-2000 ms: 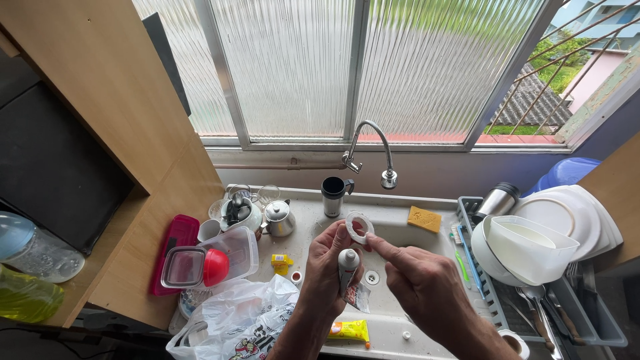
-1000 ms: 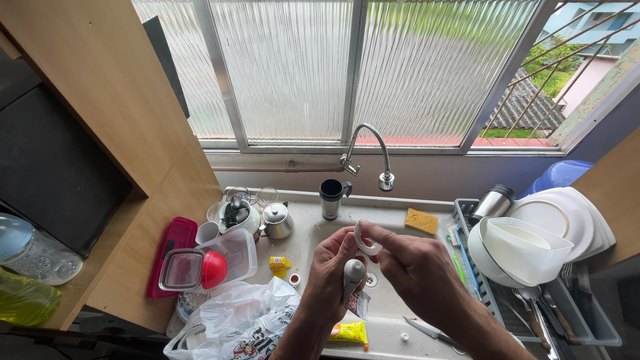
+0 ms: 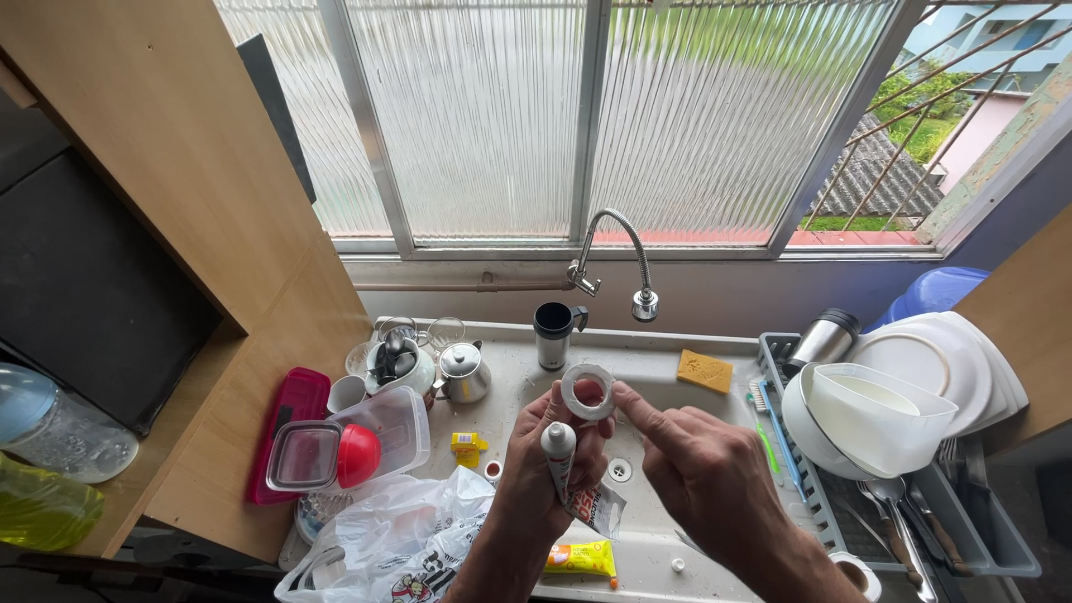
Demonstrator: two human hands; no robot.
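My left hand [image 3: 544, 456] holds up a pale ring [image 3: 588, 391] between thumb and fingers, its flat face toward me. The same hand grips a white tube of silicone sealant [image 3: 559, 452], nozzle end up, and a printed package [image 3: 596, 505] hangs below it. My right hand [image 3: 708, 465] has its index finger extended, the tip at the ring's right edge; the other fingers are curled and hold nothing visible. Behind the ring stands a steel travel mug [image 3: 554, 339]. The sink drain [image 3: 620, 470] shows between my hands.
A flexible faucet [image 3: 643, 301] arches over the sink, with a yellow sponge [image 3: 704, 371] to its right. A dish rack [image 3: 825, 511] with plates and cutlery stands right. At left are a steel teapot [image 3: 462, 374], plastic containers [image 3: 402, 431] and a plastic bag [image 3: 385, 536]. A yellow packet [image 3: 586, 559] lies in front.
The ring was seen more edge-on a second ago, with my right fingers at its top; now it faces me and my right index finger is at its right side.
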